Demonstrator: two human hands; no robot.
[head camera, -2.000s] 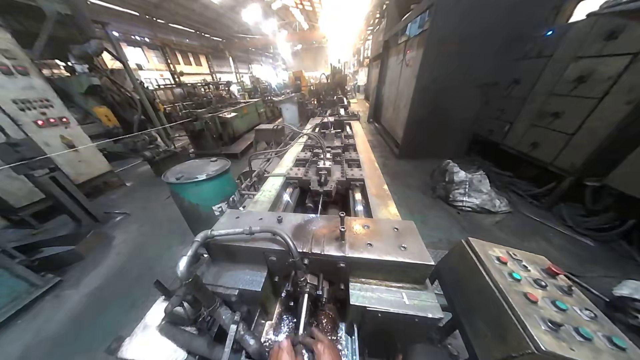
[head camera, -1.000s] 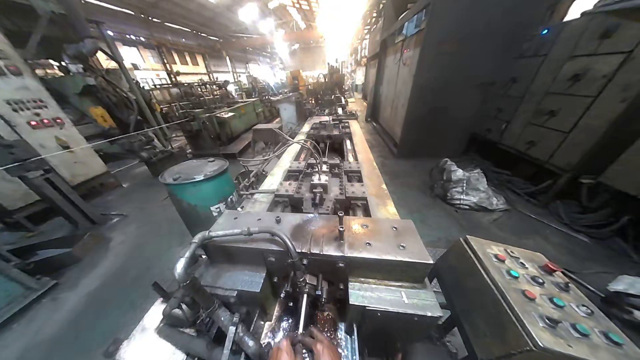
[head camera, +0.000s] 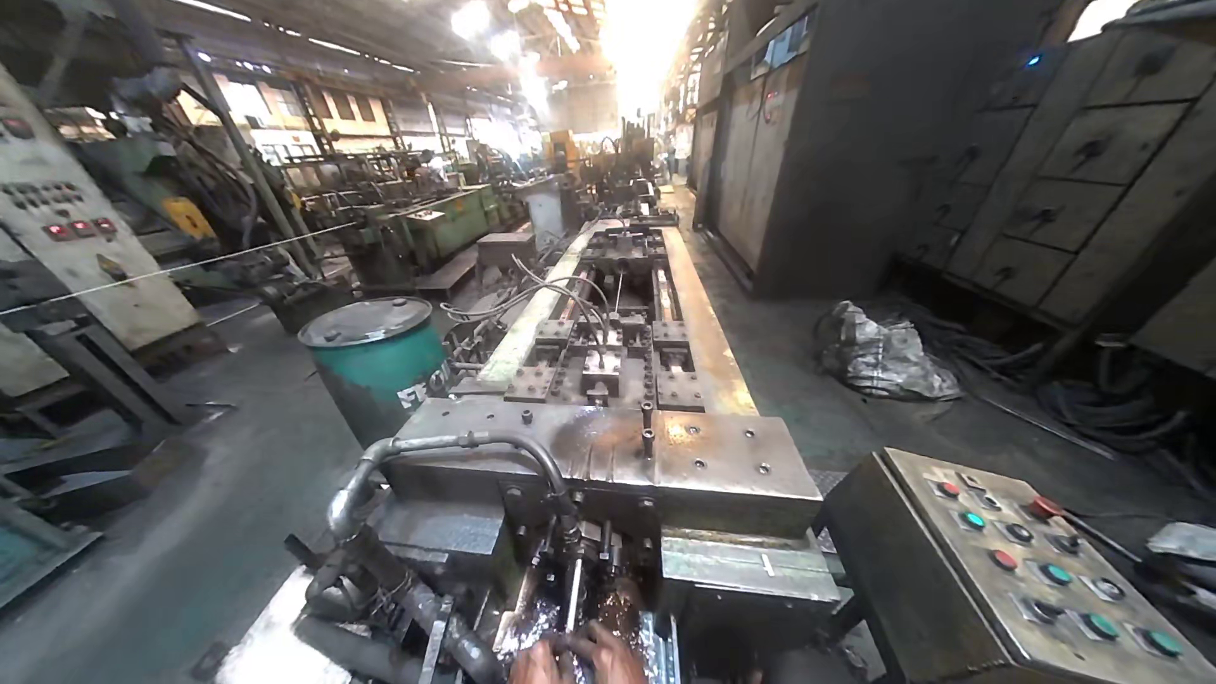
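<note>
At the bottom edge my left hand (head camera: 541, 662) and my right hand (head camera: 608, 655) are side by side, fingers bent around a dark part at the near end of a bright metal rod (head camera: 575, 594). The part is too blurred to name. Wet, shiny metal chips (head camera: 530, 627) lie around the fingers. Above them are a thick steel plate (head camera: 722, 465) with bolts in it and a curved metal pipe (head camera: 418, 444). Beyond the plate, a slide carriage (head camera: 600, 370) with hoses sits between the long machine rails (head camera: 708, 328).
A push-button control box (head camera: 1035, 570) stands close on the right. To the left are a teal drum (head camera: 380, 356) and a grey control cabinet (head camera: 104, 256). A silvery sack (head camera: 888, 351) and cables (head camera: 1092, 399) lie on the floor at right.
The slide carriage between the rails has moved away from the thick plate, with its hoses. Both hands remain at the near end of the rod.
</note>
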